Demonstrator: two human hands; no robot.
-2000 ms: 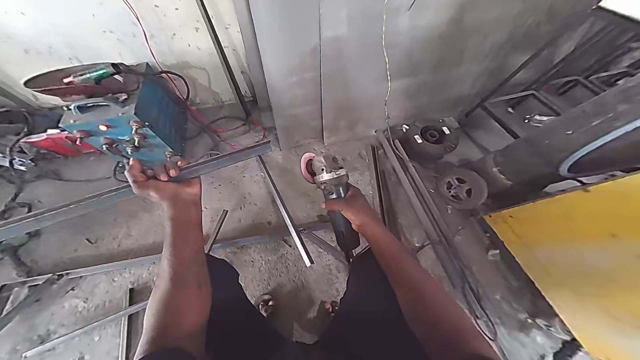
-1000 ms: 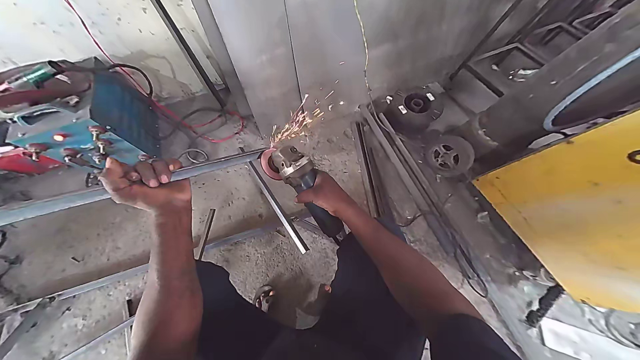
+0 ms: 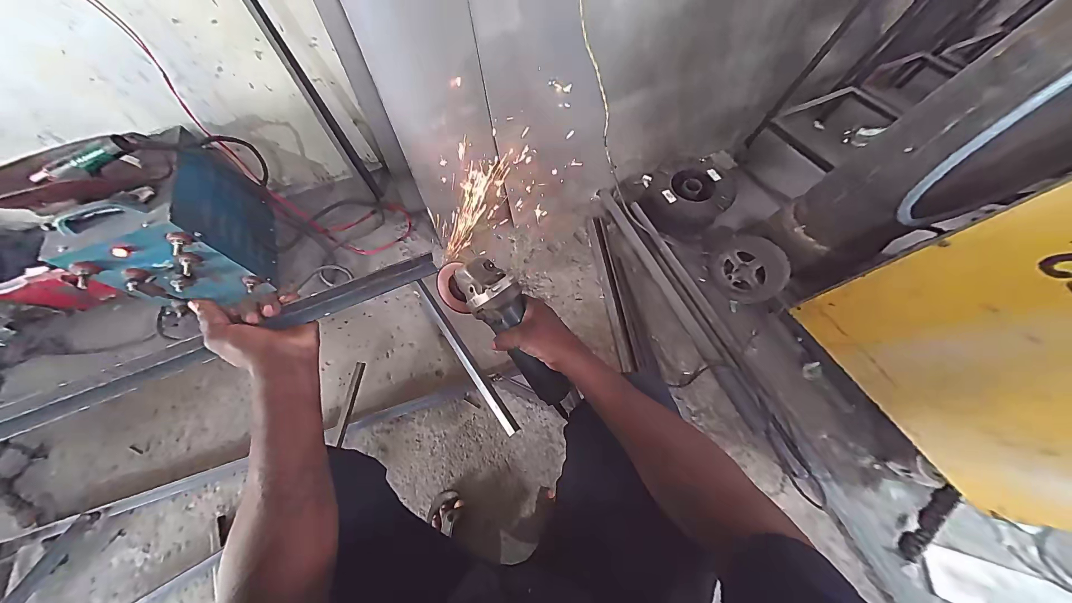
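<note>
My left hand [image 3: 260,331] grips a long steel bar [image 3: 360,293] that runs from the lower left up to the centre. My right hand [image 3: 540,335] is closed around the body of an angle grinder [image 3: 490,289]. The grinder's reddish disc [image 3: 453,287] is at the bar's right end, and bright sparks [image 3: 481,201] fly up and away from it. Below that end, a thinner metal bar [image 3: 469,356] slants down to the right. Part of the left hand's grip is hidden behind the bar.
A blue welding machine [image 3: 222,218] with a red indicator light stands at the left, cables behind it. Grey metal sheets [image 3: 536,109] stand ahead. Steel lengths [image 3: 670,293], a small wheel [image 3: 748,268] and a yellow panel [image 3: 946,360] lie or stand to the right. More metal bars lie below left.
Two seconds ago the grinder was a little apart from the bar's end, without sparks. It came to the end by one second ago, and the spray is now larger. Both hands keep their holds.
</note>
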